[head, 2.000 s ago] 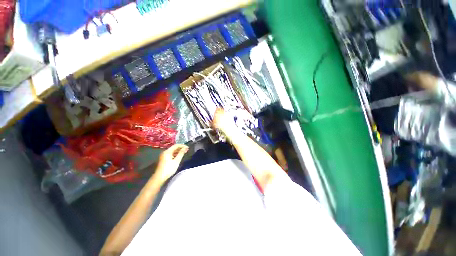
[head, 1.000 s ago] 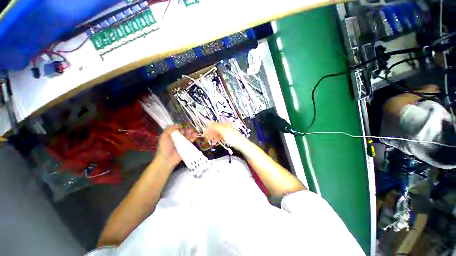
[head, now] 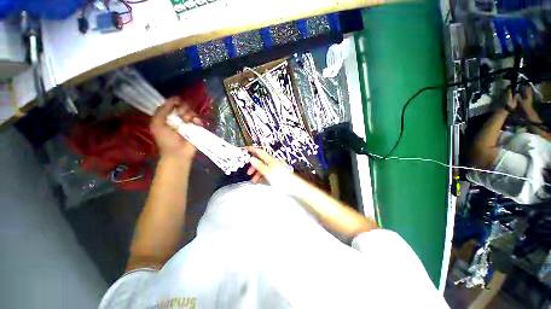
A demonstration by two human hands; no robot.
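My left hand (head: 173, 128) is closed around the middle of a bundle of white cable leads (head: 208, 145). The bundle slants from upper left to lower right, and its upper-left end is blurred. My right hand (head: 261, 166) is at the lower-right end of the bundle, its fingertips at the lead ends; whether it grips any of them is hard to tell. Behind my right hand an open carton (head: 234, 81) holds a tangle of white leads (head: 269, 114) with some dark ends.
Red plastic (head: 112, 145) lies left of the carton. Blue bins (head: 248, 42) of small parts stand behind it, under a pale bench edge (head: 163, 45). Clear plastic with white leads (head: 320, 90) is right of it. A green surface (head: 402, 121) carries a black cord. Another person (head: 513, 145) is at far right.
My left hand has moved left and up with the bundle, away from the carton. My right hand has stayed low and now touches the bundle's lower end. The view has shifted; the other person's arms are now raised.
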